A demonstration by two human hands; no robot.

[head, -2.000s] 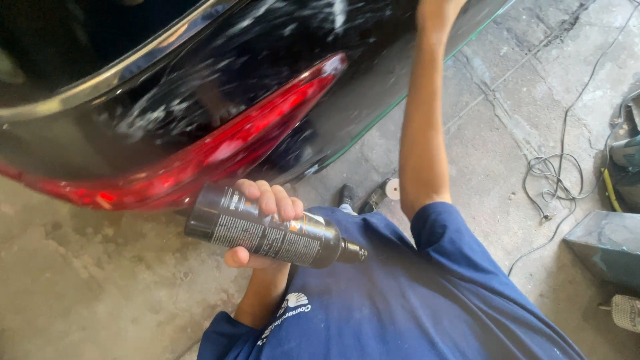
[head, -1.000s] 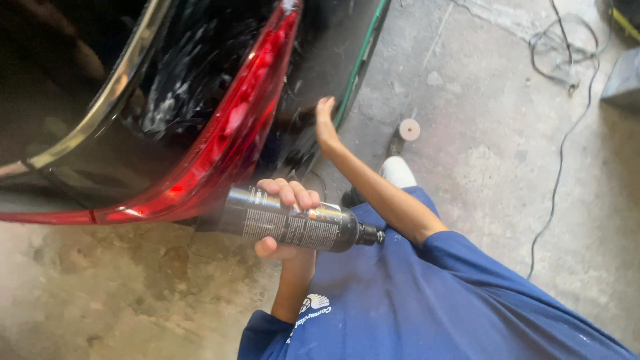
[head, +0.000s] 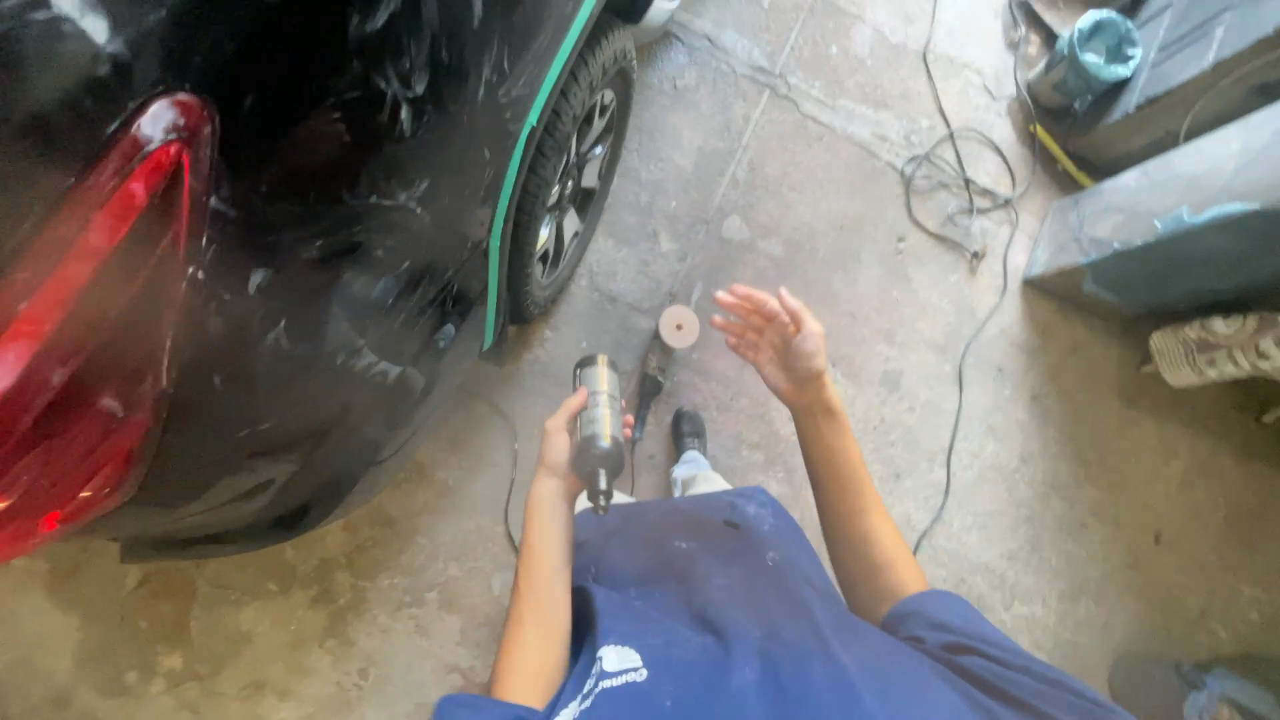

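My left hand (head: 562, 440) is wrapped around a dark plastic bottle (head: 600, 415) with a label, its nozzle pointing toward my body. My right hand (head: 775, 340) is raised over the floor, fingers spread, holding nothing. Left of both hands is the rear corner of a black car (head: 330, 200), its glossy panel marked with whitish smears. Its red tail light (head: 110, 270) shows at the far left. Green masking tape (head: 507, 205) runs along the wheel arch edge. On the floor between my hands lies a power polisher (head: 652, 375) with a round pale pad (head: 679, 326).
The car's rear wheel (head: 575, 180) stands beyond the bottle. A black cable (head: 965, 370) runs and coils over the concrete floor at the right. A grey box-like object (head: 1160, 220) and a bin with a bluish liner (head: 1105, 45) stand at the upper right.
My right hand has come off the car's side and is now over the floor. The bottle in my left hand has turned from lying sideways to pointing at my body. The view has swung.
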